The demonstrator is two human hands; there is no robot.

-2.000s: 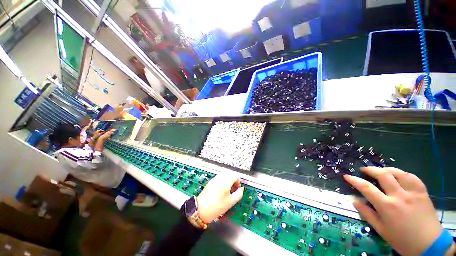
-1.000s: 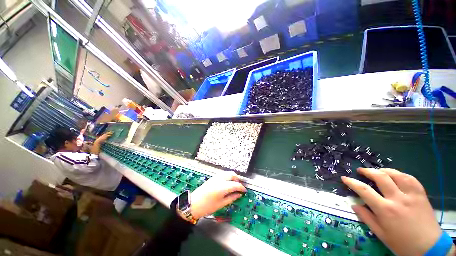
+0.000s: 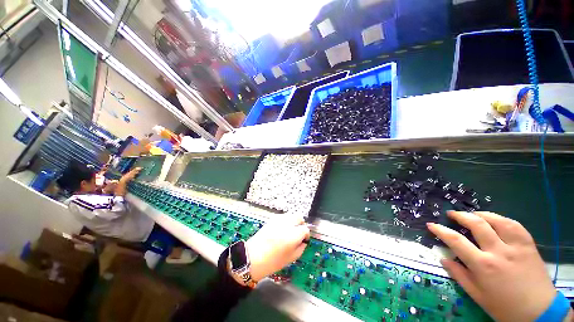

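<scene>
A row of green printed circuit boards [image 3: 352, 283] dotted with small parts runs along the metal rail. My left hand [image 3: 281, 244], with a watch on the wrist, is over the boards with its fingers curled; whether it holds a small part cannot be told. My right hand [image 3: 500, 264], with a blue wrist strap, has spread, bent fingers at the near edge of a loose pile of black components [image 3: 415, 198]; what lies under its fingertips is hidden. A dark-rimmed tray of pale components [image 3: 286, 182] lies beyond my left hand.
A blue parts bin [image 3: 394, 104] full of black parts stands on the white shelf [image 3: 434, 116]. A coiled blue cord [image 3: 530, 60] hangs at the right, near small tools [image 3: 500, 116]. A coworker [image 3: 104, 204] works at the line on the left. Cardboard boxes [image 3: 60, 251] are at lower left.
My left hand has shifted slightly over the boards and its fingers are curled more than a second ago. My right hand stays at the pile with little movement. The boards have shifted slightly in view.
</scene>
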